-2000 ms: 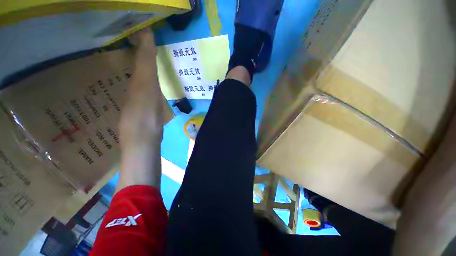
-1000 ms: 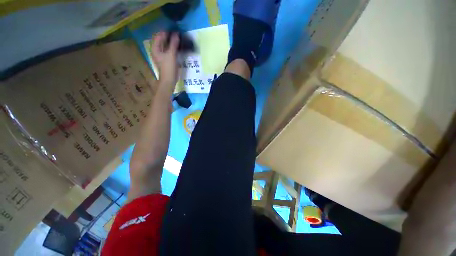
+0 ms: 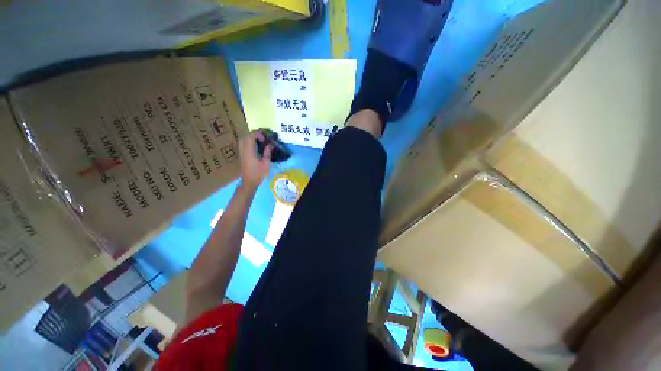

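My left hand (image 3: pixel 255 156) is low over the blue floor at the left of my leg, with its fingers on a small black piece (image 3: pixel 275 147). The piece is beside the lower edge of a label sheet (image 3: pixel 291 103) with black characters on pale yellow backing. A yellow tape roll (image 3: pixel 288 188) lies on the floor just below the hand. A large brown carton (image 3: pixel 464 239) with a taped seam is at the right. Only blurred skin of my right arm shows at the lower right edge; my right hand is out of view.
A printed carton (image 3: pixel 130 145) stands at the left, under a pale container with a yellow edge (image 3: pixel 290 7). My leg and blue shoe (image 3: pixel 406 43) are between the sheet and the right carton. A wooden stool frame (image 3: pixel 395 311) and an orange-yellow roll (image 3: pixel 436 342) are low in view.
My left hand has moved from the yellow-edged container, across the label sheet with a black piece, down to where another black piece lay. The view has shifted slightly.
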